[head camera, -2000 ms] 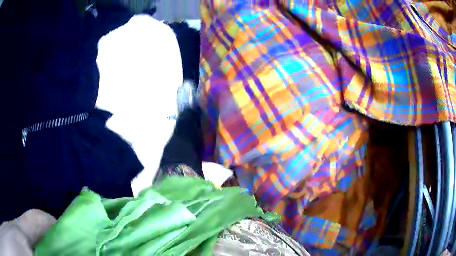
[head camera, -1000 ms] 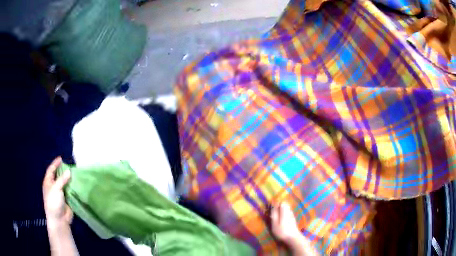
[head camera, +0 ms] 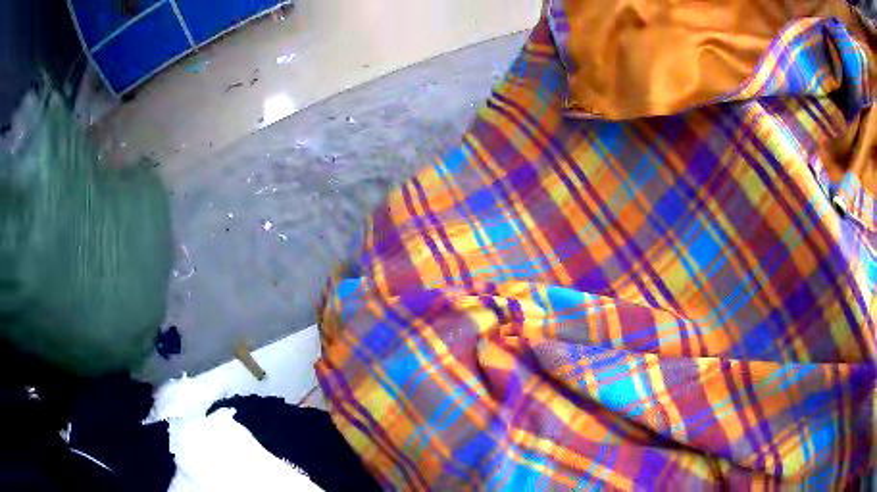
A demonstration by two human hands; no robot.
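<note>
A large draped heap of plaid fabric (head camera: 615,259) in orange, blue, purple and yellow checks fills the right and centre of the head view. Its upper part shows a plain orange-brown lining (head camera: 664,58). White cloth (head camera: 231,456) and black cloth (head camera: 298,437) lie at the bottom left, beside the plaid fabric. Neither of my hands is in the picture. The green cloth piece is not in view.
A blurred grey-green sack or bundle (head camera: 87,250) stands at the left edge. A blue panel with a pale frame (head camera: 144,48) is at the top left. The grey floor (head camera: 279,211) has scattered scraps, with a paler floor strip beyond.
The view has shifted up and left, showing more floor and the blue panel. The bright green cloth and both hands, seen one second ago, have left the picture.
</note>
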